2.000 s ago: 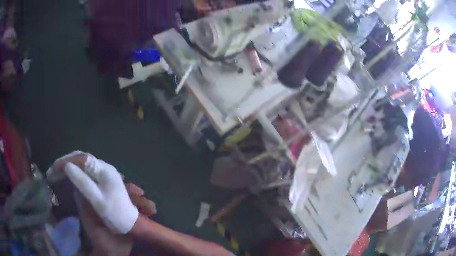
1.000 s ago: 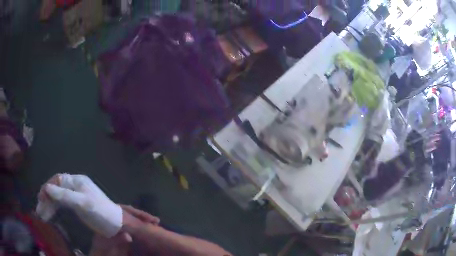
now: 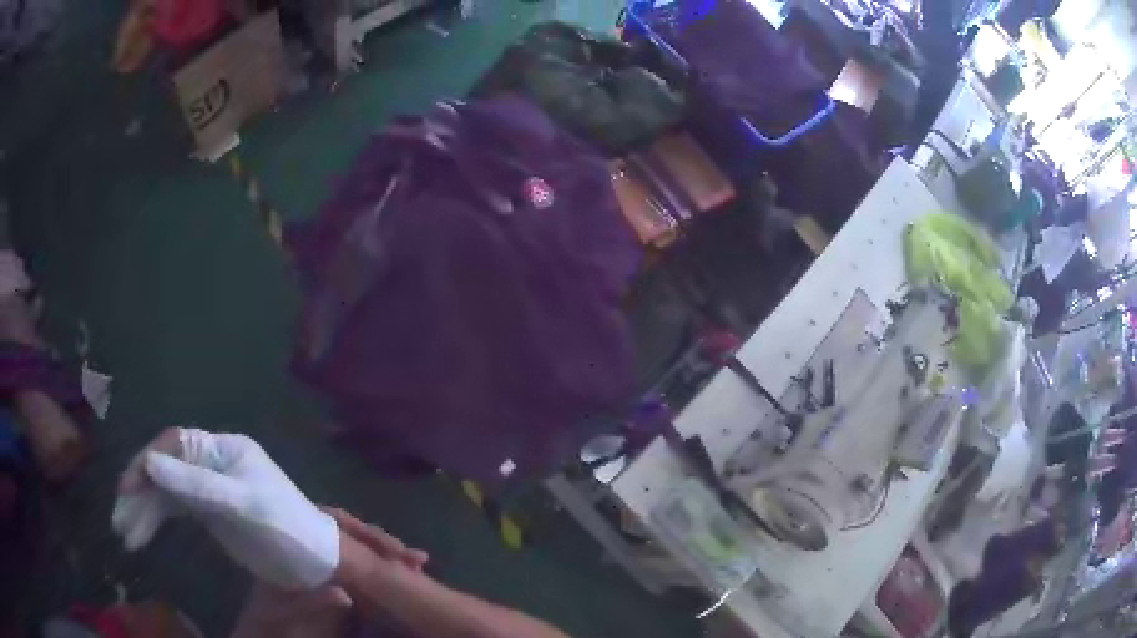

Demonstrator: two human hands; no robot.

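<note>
My right hand [image 3: 231, 499] wears a white knit glove and is at the lower left, its forearm coming in from the bottom edge. Its fingers are curled; whether they hold anything thin cannot be made out. My left hand [image 3: 293, 611] is bare, partly hidden behind and under the gloved hand and wrist. Its fingers show past the right wrist; I cannot tell if they grip it. A large heap of purple garments [image 3: 474, 299] with a small round red-and-white badge lies ahead of my hands, beyond a strip of green floor.
A white table [image 3: 810, 312] with a sewing machine [image 3: 823, 474] and yellow-green cloth [image 3: 960, 274] stands at right. A dark heap [image 3: 586, 87], an orange-brown box [image 3: 673, 187] and a blue crate [image 3: 788, 131] lie beyond the purple heap. A carton [image 3: 231, 81] stands upper left, near yellow-black floor tape.
The view has swung so the machine table has moved right and the purple heap shows whole and nearer the middle. The gloved hand stays at the lower left, the bare hand still behind it.
</note>
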